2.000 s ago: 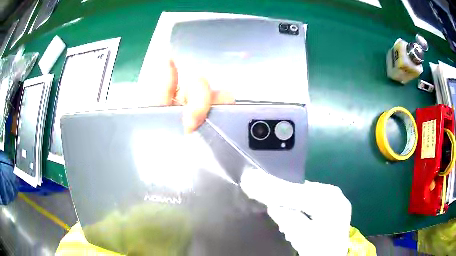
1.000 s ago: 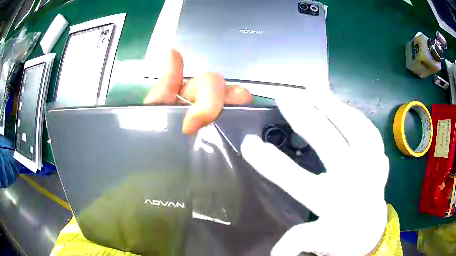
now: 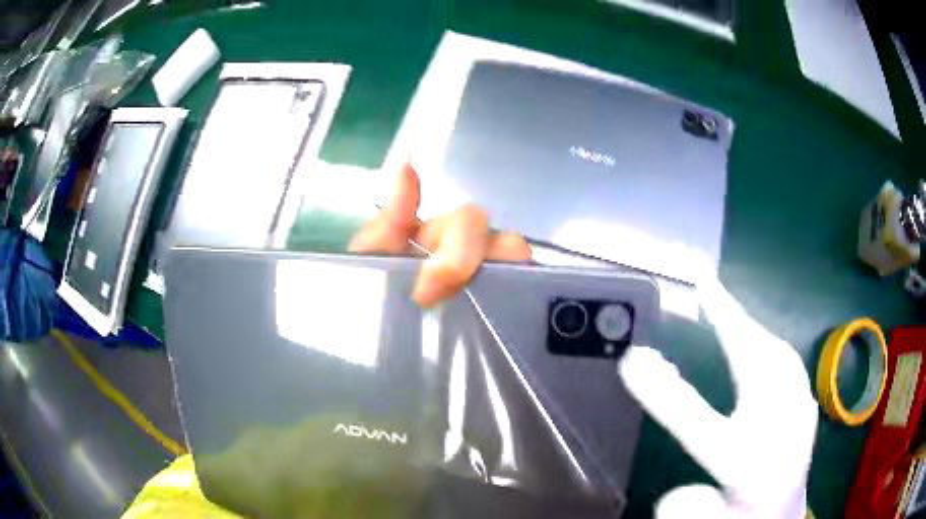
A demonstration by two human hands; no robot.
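Note:
A grey tablet back cover [image 3: 254, 375] with an ADVAN logo and a dark camera block is held up close in front of me. My bare left hand [image 3: 447, 248] grips its top edge, with fingertips over the face. Clear protective film [image 3: 487, 405] lies creased on the cover, with a diagonal edge running from my left fingertips to the lower right. My gloved right hand [image 3: 746, 416] is at the cover's right side, thumb and fingers spread, one fingertip beside the camera block. Whether it touches the cover or film I cannot tell. Its lower part is cut off by the frame.
Another ADVAN cover [image 3: 599, 162] lies on a white sheet behind. Housings [image 3: 244, 167] lie at left beside a white block [image 3: 187, 67] and clear bags [image 3: 76, 112]. At right are yellow tape [image 3: 829, 370], a red box [image 3: 894, 426] and a bottle [image 3: 885, 235]. A blue sleeve shows far left.
My right hand has moved right, uncovering the camera block. The film's diagonal edge now reaches further down right. The view has shifted, so the bench things sit differently. My left hand still grips the top edge.

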